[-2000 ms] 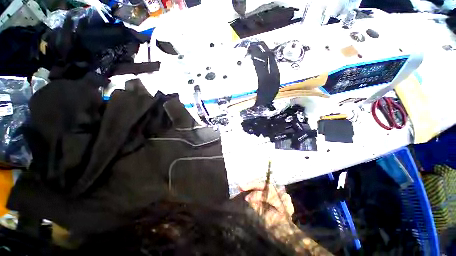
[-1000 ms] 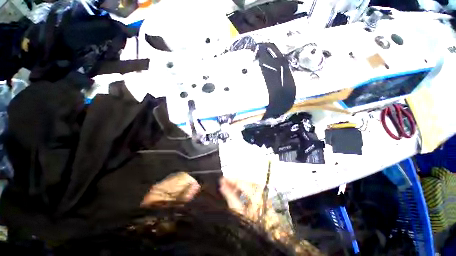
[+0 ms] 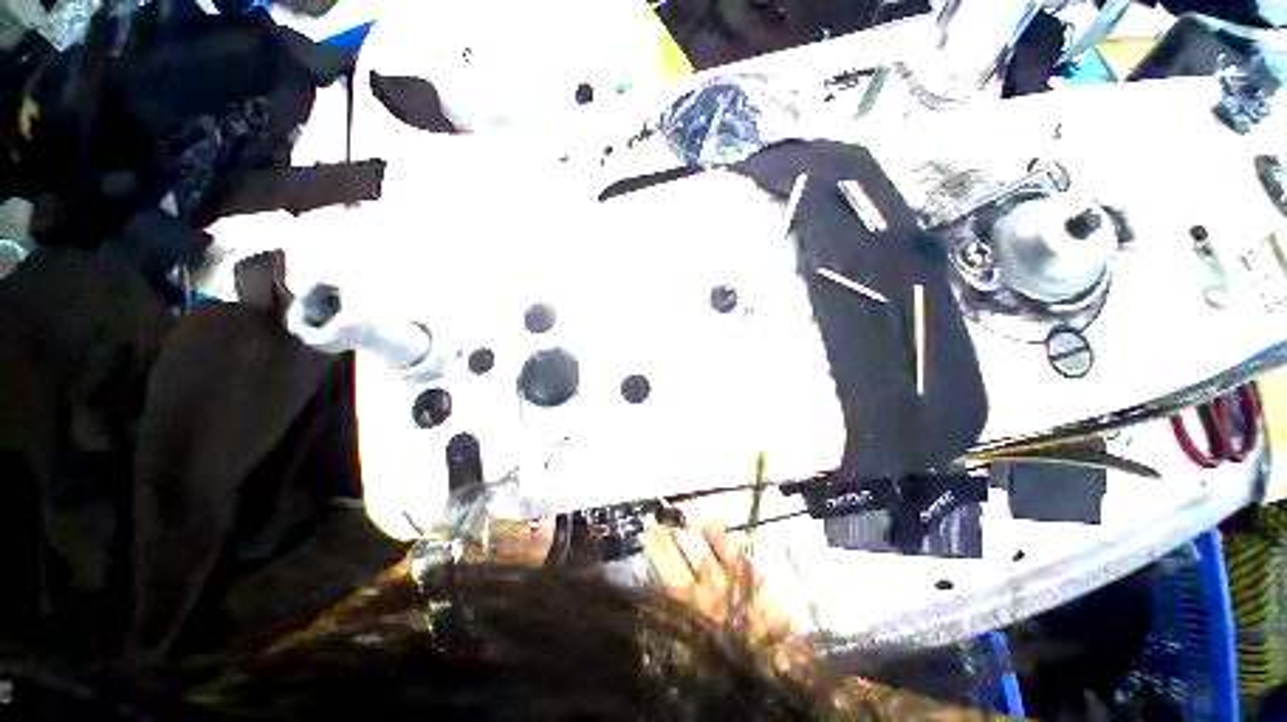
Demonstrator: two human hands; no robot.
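Observation:
The sewing machine head (image 3: 678, 353) fills the middle, seen close from above. A black fabric strip (image 3: 889, 310) with several pale pins lies over it. The dark garment (image 3: 212, 466) lies at the left and runs under hair at the bottom. My right hand (image 3: 720, 571) is at the lower middle, just below the machine's front edge, blurred and partly covered by hair; what it holds cannot be made out. My left hand is not distinguishable; hair hides the needle area. Black woven labels (image 3: 910, 518) lie right of my right hand, beside a dark square patch (image 3: 1059, 490).
Red-handled scissors (image 3: 1217, 427) lie at the right end. A blue basket (image 3: 1211, 621) stands below the table's front edge (image 3: 988, 604). Dark cloth (image 3: 155, 127) is heaped at the upper left. A thread tension part (image 3: 1052, 251) stands up on the machine.
The view has come closer over the machine head. My left hand, seen on the garment a second ago, is no longer distinguishable. My right hand now shows near the machine's front edge.

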